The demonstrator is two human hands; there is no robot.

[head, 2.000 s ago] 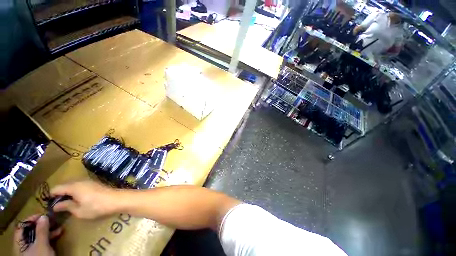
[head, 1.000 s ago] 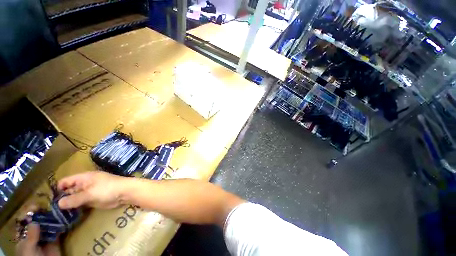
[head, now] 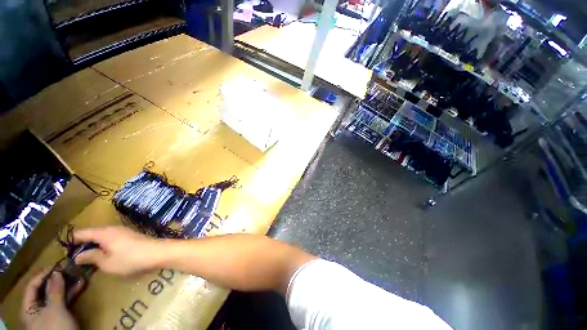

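Note:
My right hand (head: 119,250) and my left hand (head: 51,301) are close together at the lower left, over the cardboard bench cover (head: 186,129). Both grip dark wired parts (head: 76,274) between them, with thin black wires curling out above and to the left. The fingers hide how many parts there are. A row of parts (head: 151,201) lies on the cardboard beyond my right forearm, pale edges upward and wires fringing it. The parts at its right end lean over. An open carton (head: 74,196) at the left edge holds loose shiny dark parts (head: 32,200).
A white box (head: 248,116) stands on the cardboard behind the row. The bench's right edge borders a speckled grey floor (head: 360,193). A rolling rack (head: 412,132) and shelves with dark goods are at the right, and a person in white is behind them. Wire shelving stands at upper left.
A second ago the held parts were spread and faced the camera. Now they are turned more edge-on between my hands, which are slightly closer together. The row looks unchanged.

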